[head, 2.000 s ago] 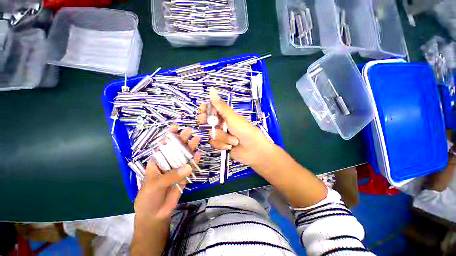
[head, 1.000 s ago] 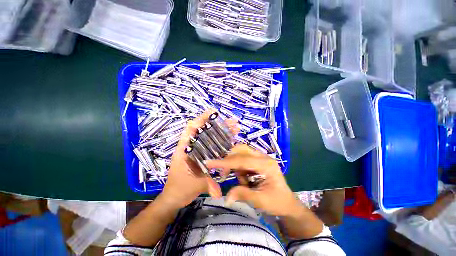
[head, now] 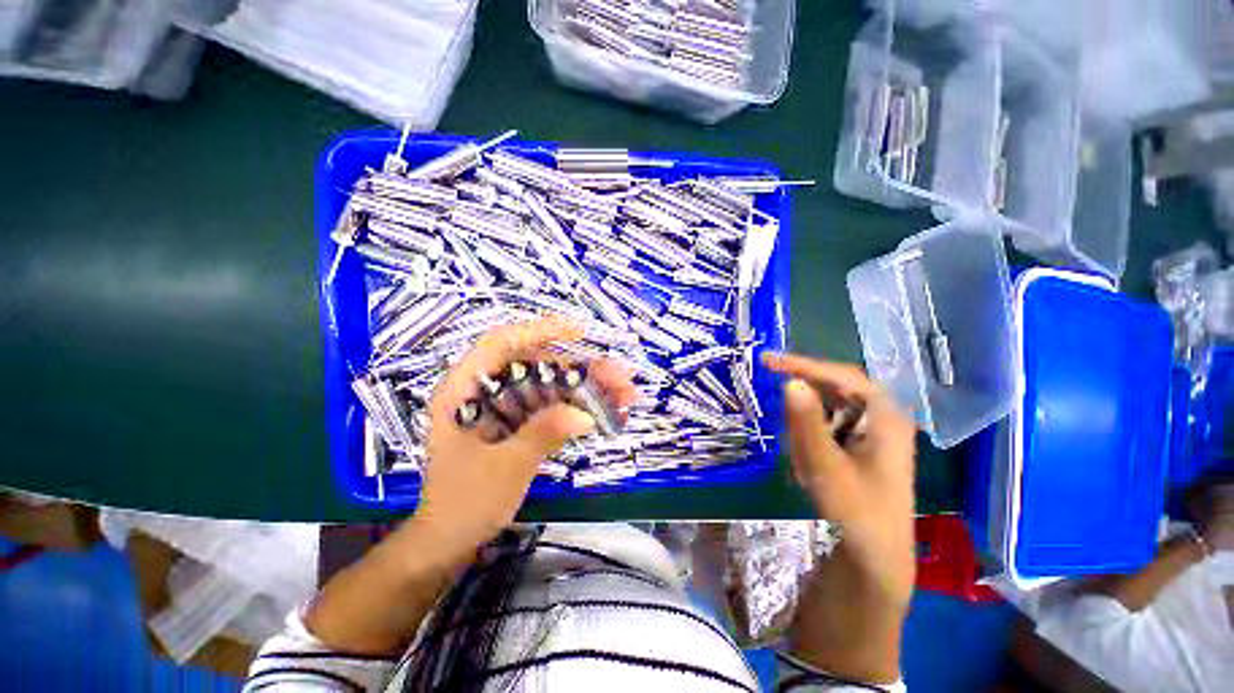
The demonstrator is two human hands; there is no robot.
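Note:
A blue parts tray (head: pixel 334 291) stands in front of me, heaped with shiny silver cylinder-and-rod parts (head: pixel 582 257). My left hand (head: pixel 508 433) is over the front middle of the tray, closed around a bunch of these cylinders, with several round ends facing up. My right hand (head: pixel 846 440) is just beyond the tray's right edge, thumb and index finger apart. A small dark metallic piece shows in its curled fingers, partly hidden and blurred.
A small tilted clear box (head: pixel 961 393) with a few parts stands right of the tray, beside a blue lid (head: pixel 1093 433). Divided clear bins (head: pixel 947 196) are at upper right. A filled clear box (head: pixel 663 92) and a box with white sheets (head: pixel 359 48) stand behind. A person's arm shows lower right.
My right hand has moved away from my left hand, rightward past the tray's edge. My left hand still holds its bunch, now lower and turned so the ends face up. The camera view has shifted.

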